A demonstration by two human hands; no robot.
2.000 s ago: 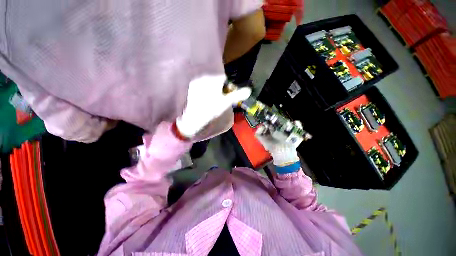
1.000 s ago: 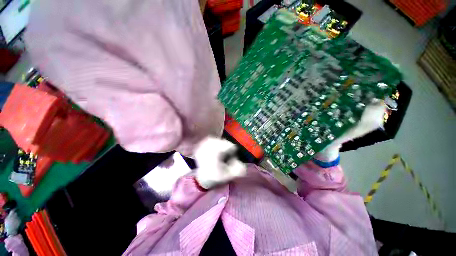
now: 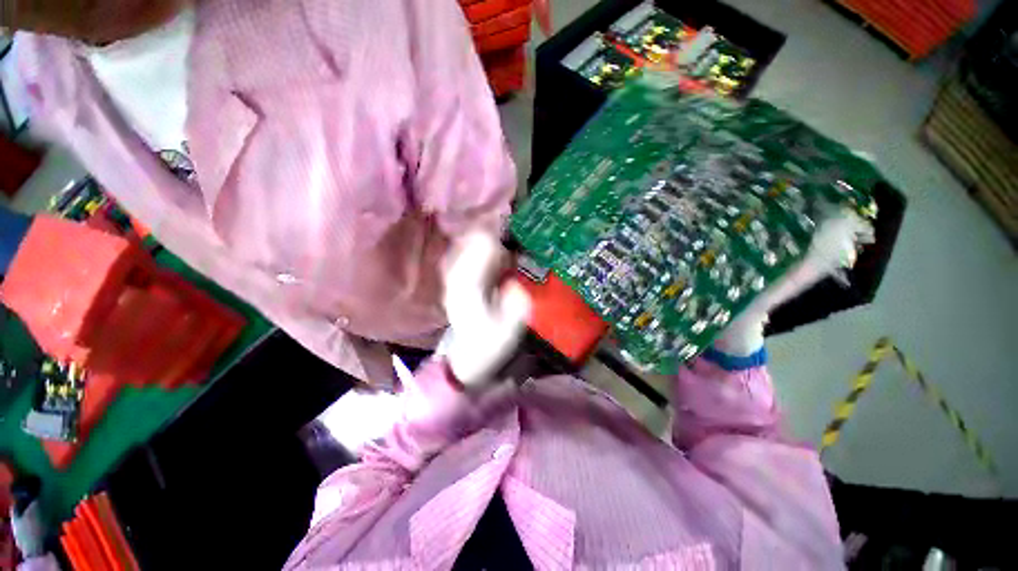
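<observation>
A large green circuit board (image 3: 692,223), dense with small parts, is tilted in front of me at the right. My right hand (image 3: 809,268), in a white glove with a blue cuff band, holds its lower right edge. My left hand (image 3: 482,312), in a white glove, is left of the board and apart from it. It is blurred, with the thumb away from the fingers, and nothing shows in it. A red foam sheet (image 3: 562,320) lies below the board's left corner.
A person in a pink smock (image 3: 335,167) stands close at the front left. A black tote (image 3: 569,106) with small modules is behind the board; another is partly hidden under it. Red foam blocks (image 3: 73,273) sit on the green bench (image 3: 140,402) at left. Yellow-black tape (image 3: 854,390) marks the floor.
The large board has come into my right hand; two seconds ago my hands were at a small module, now out of sight. Since one second ago, my left hand has moved up slightly.
</observation>
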